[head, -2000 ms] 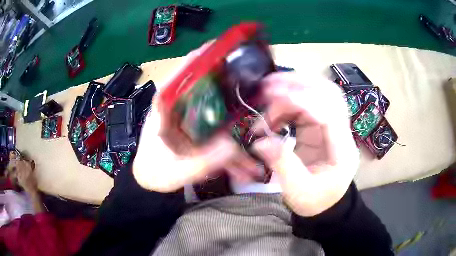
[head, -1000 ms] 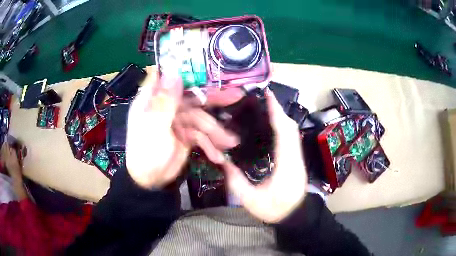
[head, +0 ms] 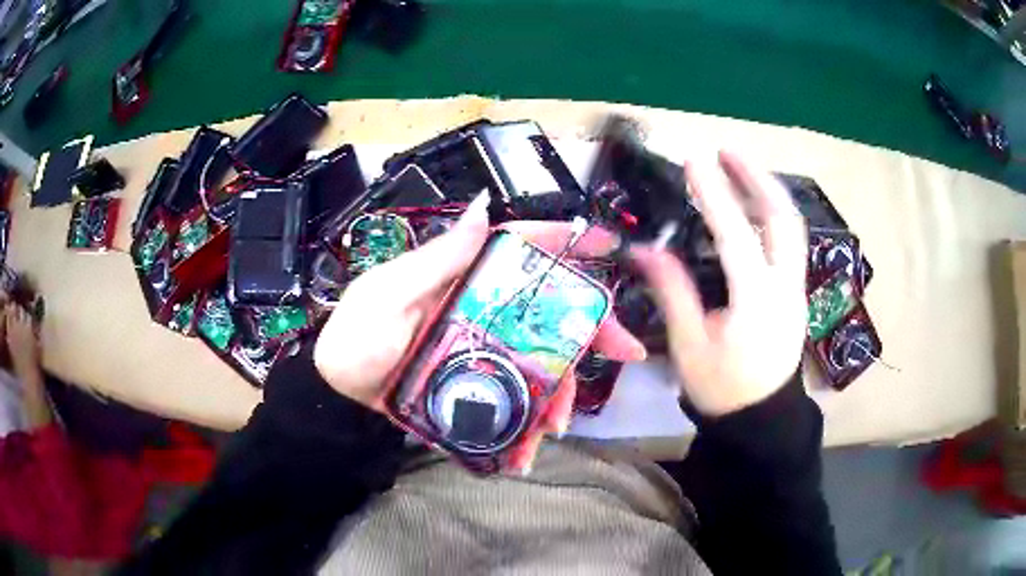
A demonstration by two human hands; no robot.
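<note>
My left hand (head: 411, 298) holds a red front housing (head: 419, 358) from below, its open back facing up. A green circuit board (head: 538, 306) fills the upper right half and a round speaker driver (head: 477, 402) the lower left half. A thin wire with a small white plug (head: 578, 227) lies across the board. My right hand (head: 731, 281) is to the right of it, fingers apart. A blurred black back housing (head: 664, 203) is at its fingertips; whether the fingers grip it cannot be told.
Open units with black housings (head: 268, 245) are piled at left, more (head: 833, 295) at right, and others behind my hands. A green conveyor belt (head: 675, 68) carries more units at the back. A cardboard box (head: 1016, 326) is at the right edge. A person's hand (head: 20, 338) shows at far left.
The red housing has come lower and nearer, turned so the speaker faces me, now in my left hand alone. My right hand has moved right, away from it. More black housings show behind.
</note>
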